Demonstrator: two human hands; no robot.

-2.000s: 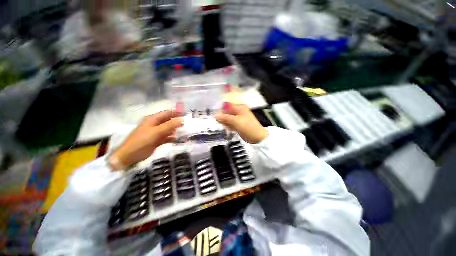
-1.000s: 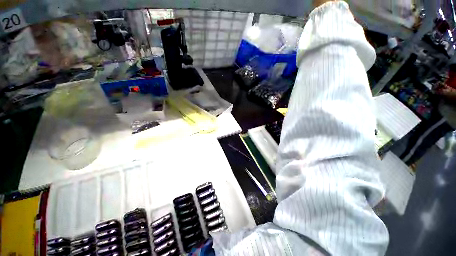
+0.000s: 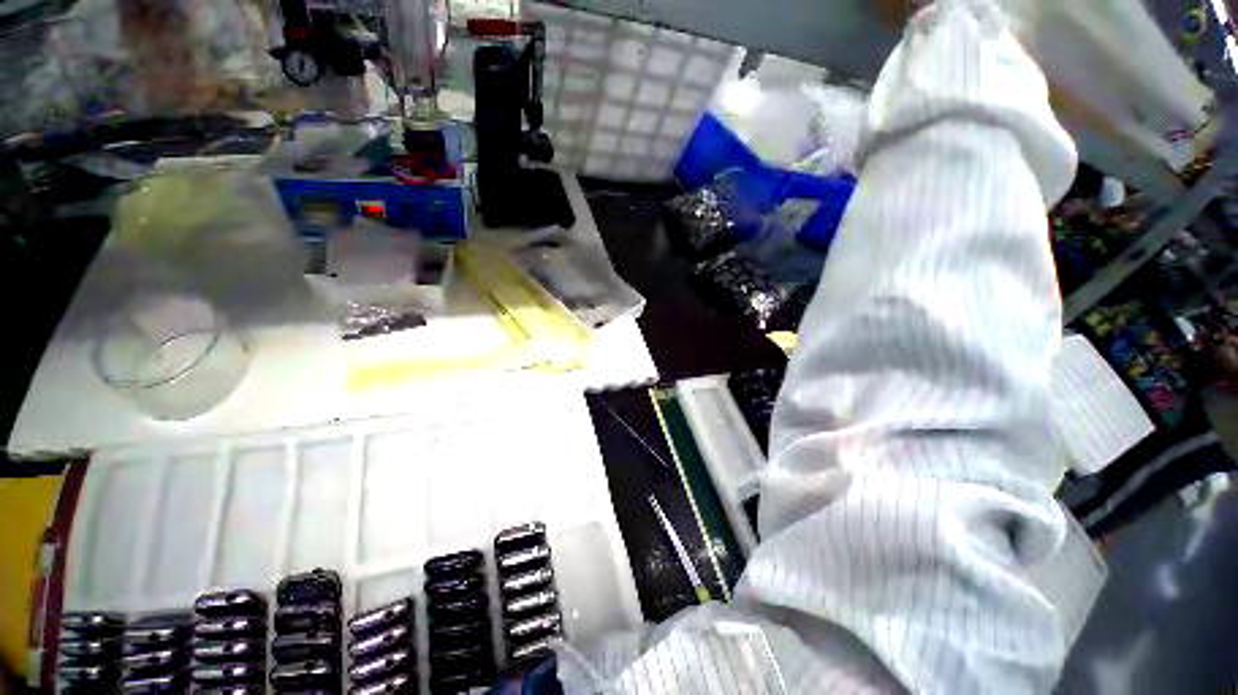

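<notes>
The white tray (image 3: 319,482) lies in front of me, its lower edge cut off by the picture. Glossy black housings (image 3: 308,631) are stacked in rows in its near pockets; the far pockets are empty. A clear bag (image 3: 387,272) with small dark parts lies behind it on the white work surface. My right sleeve (image 3: 923,340) rises from the bottom to the top edge. My right hand is past the top edge; a small brownish patch by the cuff is too little to read. My left hand is out of the picture.
A clear round tub (image 3: 183,367) stands behind the tray at left. Yellow strips (image 3: 509,306) lie beside the bag. Tweezers (image 3: 678,543) lie on the dark bench at right. A blue box (image 3: 455,211), a black stand (image 3: 509,149) and a blue bin (image 3: 713,156) are behind. A yellow sheet is at left.
Two seconds ago both hands held a clear bag over the tray. Now the right arm is raised, the left hand is gone, and a bag lies behind the tray. The view has shifted since.
</notes>
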